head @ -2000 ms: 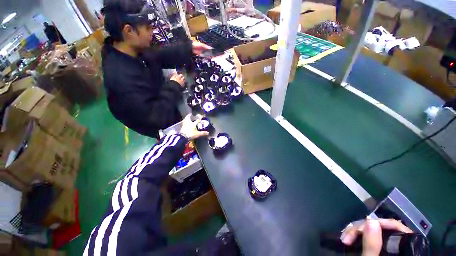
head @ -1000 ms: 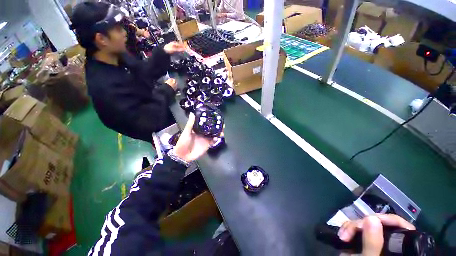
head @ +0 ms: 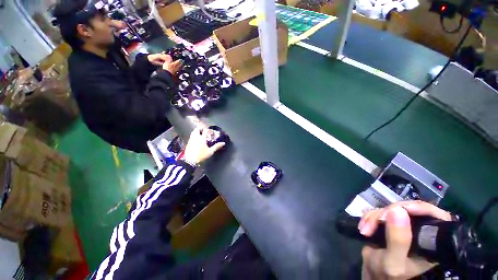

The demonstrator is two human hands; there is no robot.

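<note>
My left hand [head: 201, 146] is on a round black lamp head [head: 214, 136] with a silver centre, at the bench's left edge, fingers around its near side. Another lamp head [head: 266, 175] with a white centre lies face up on the dark green mat, nearer to me. My right hand [head: 401, 235] grips a thick black electric screwdriver [head: 431, 236] at the lower right. Just behind it is the grey screw feeder [head: 413, 174] with its dark inside and a small red light; the hand and screwdriver are in front of its near part.
A person in black [head: 112, 93] stands at the left beside clustered black units [head: 199, 82]. A carton [head: 254, 54] and a white upright [head: 268, 60] stand beyond. A black cable [head: 407, 109] hangs at right. A white drawer [head: 161, 146] and an open carton [head: 205, 224] sit below the bench edge.
My left hand has lowered the lamp head it held raised, tipped toward me, onto the bench. The view has shifted, and my right hand still holds the screwdriver.
</note>
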